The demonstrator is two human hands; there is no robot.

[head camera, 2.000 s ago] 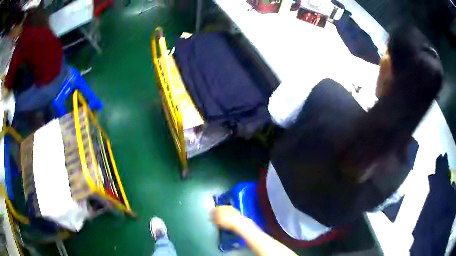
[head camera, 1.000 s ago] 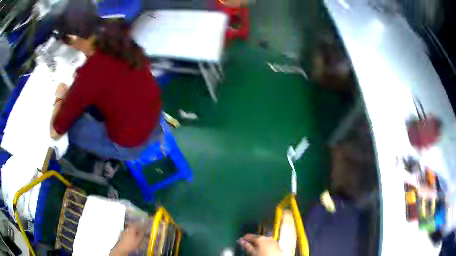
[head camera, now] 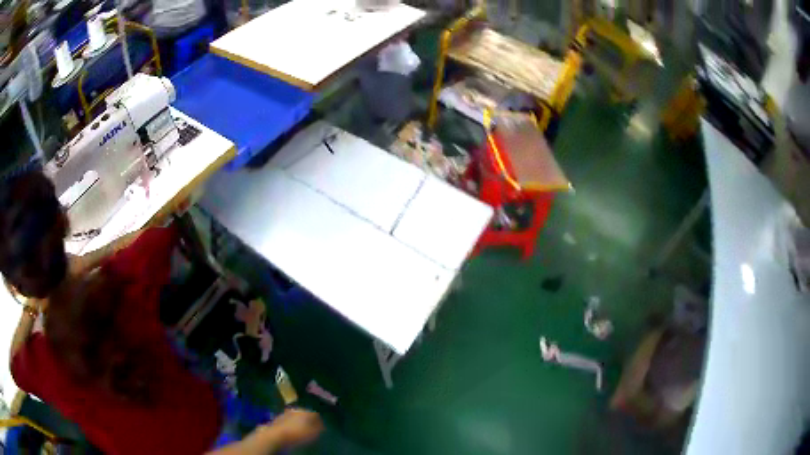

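My left hand shows blurred at the bottom edge, left of centre, beside the seated person's back. No object shows in it, and its fingers are too blurred to read. My right hand is out of the picture. A small white-topped table with metal legs stands ahead of my left hand, with dark lines across its top and a small dark mark near its far edge. My left hand is apart from the table.
A person in red sits at left by a sewing machine. Beyond are a blue trough, a red stool and a yellow-ended cart. A long pale table runs along the right. Scraps lie on the green floor.
The view has moved forward past the yellow carts. The white-topped table is now nearer and central. The right hand and the carts near it have left the picture; the left hand remains low in view.
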